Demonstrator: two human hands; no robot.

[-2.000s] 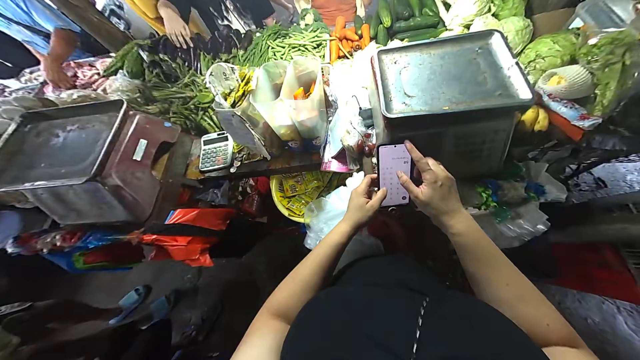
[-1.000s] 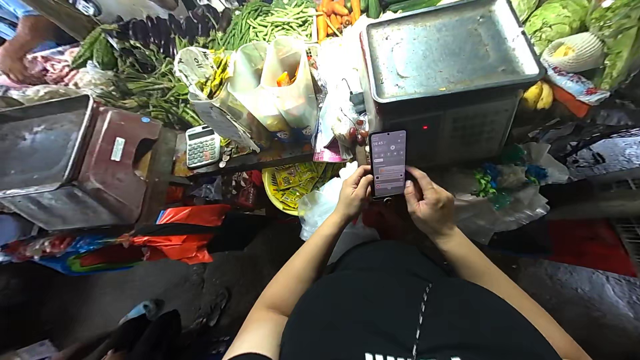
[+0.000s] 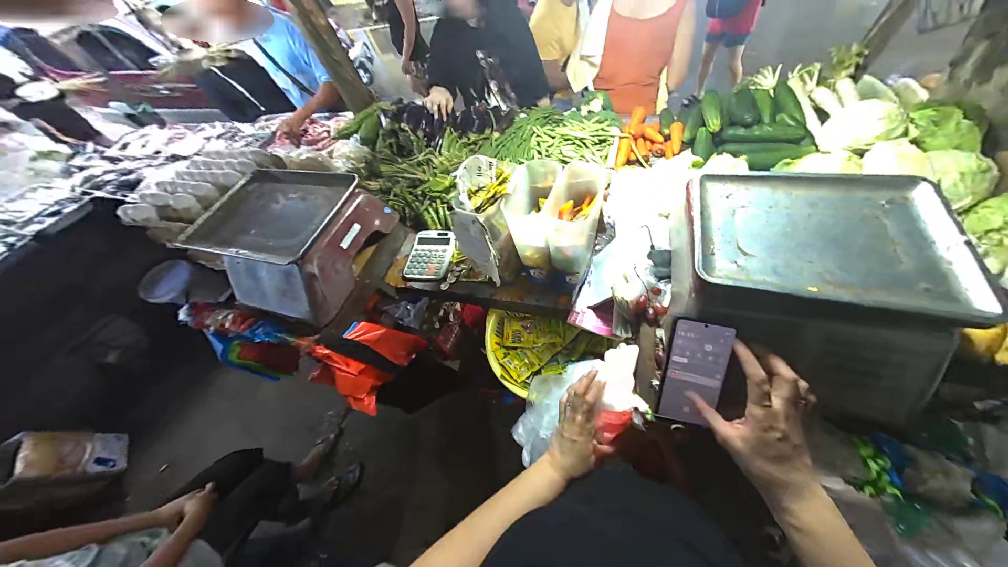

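Observation:
A smartphone (image 3: 694,370) with a lit screen is upright in front of the right-hand weighing scale. My right hand (image 3: 768,409) is at the phone's right edge, thumb over the lower screen and fingers spread; whether it bears the phone's weight is unclear. My left hand (image 3: 579,421) is off the phone, against white and clear plastic bags (image 3: 547,402) with a red patch beside them. Its fingers point up, and no firm grip shows. Just behind the bags is a yellow basket (image 3: 491,346) of yellow packets. Small red onions (image 3: 650,305) hang left of the scale.
The right scale's metal tray (image 3: 811,228) and the left scale (image 3: 315,268) flank a calculator (image 3: 429,256) and plastic containers of chillies (image 3: 575,209). Carrots, cucumbers (image 3: 760,134), beans and cabbages lie behind. People stand across the stall; a seated person's hands (image 3: 189,504) are at lower left.
My left hand has let go of the phone and moved left to the plastic bags. My right hand's fingers have spread at the phone's edge. The view has tilted up.

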